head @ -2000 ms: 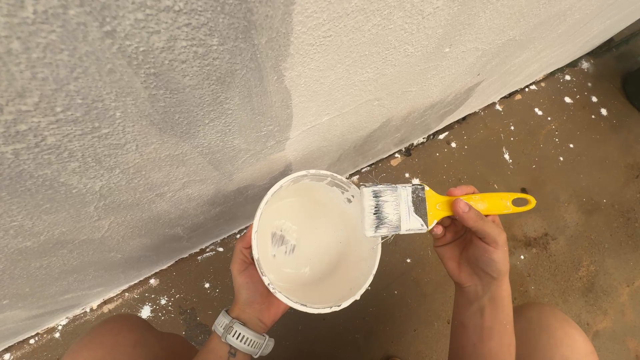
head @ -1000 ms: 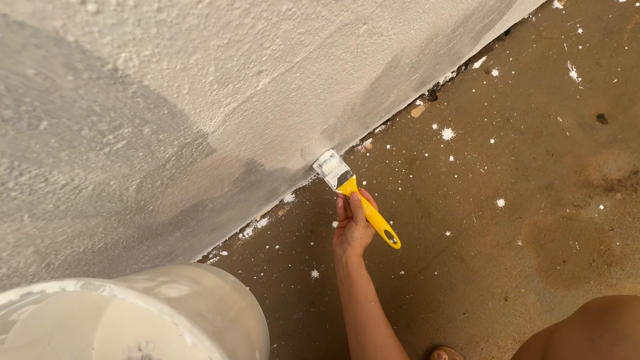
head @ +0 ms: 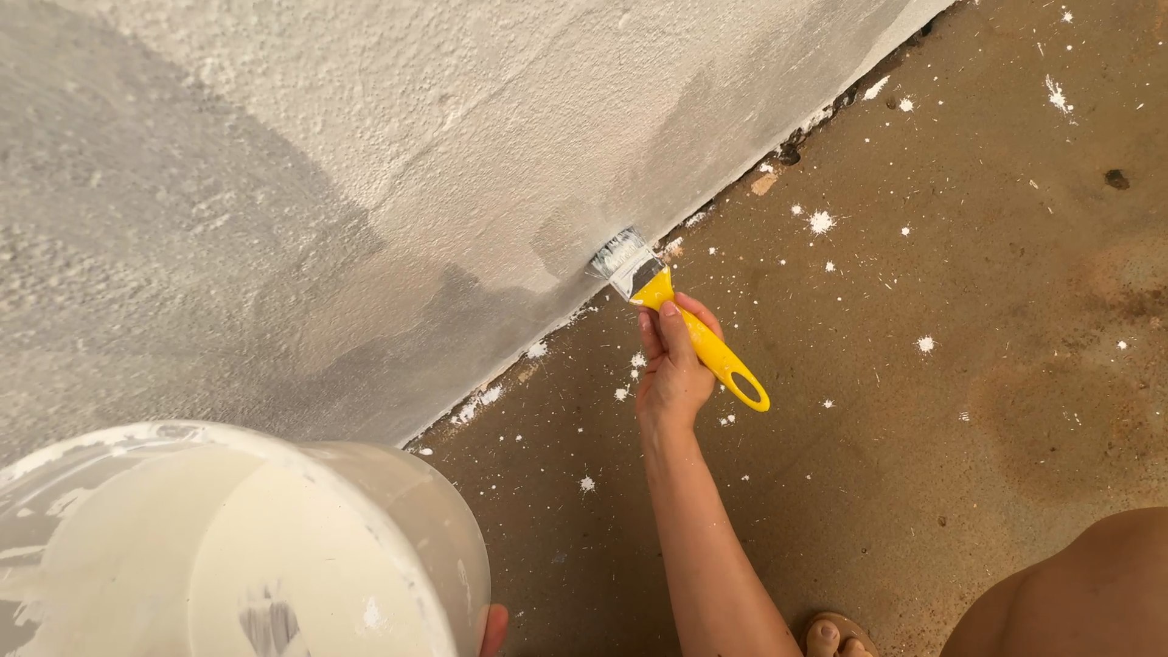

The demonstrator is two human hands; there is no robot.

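My right hand (head: pixel 677 365) grips the yellow handle of a flat paintbrush (head: pixel 703 342). White paint coats its bristles and metal ferrule, and the bristle tips press on the textured wall (head: pixel 474 173) just above its bottom edge. At the lower left stands out large a translucent plastic bucket (head: pixel 447 520) of off-white paint (head: pixel 301 529), its rim smeared with paint. Only a fingertip of my left hand (head: pixel 494 630) shows, against the bucket's right side; the rest is hidden behind it. Darker grey patches lie on the wall left of the brush and above it.
The brown concrete floor (head: pixel 867 365) bears white paint splatters and runs along the wall's base. Dark crumbled bits and chips lie in the joint. My bare knee (head: pixel 1077 593) is at the lower right, and a foot in a sandal (head: pixel 838 634) at the bottom edge.
Two seconds ago the brush was at the bucket's rim; now its bristles are on the wall's lower edge. The bucket has moved to the lower left of the view. The view has shifted.
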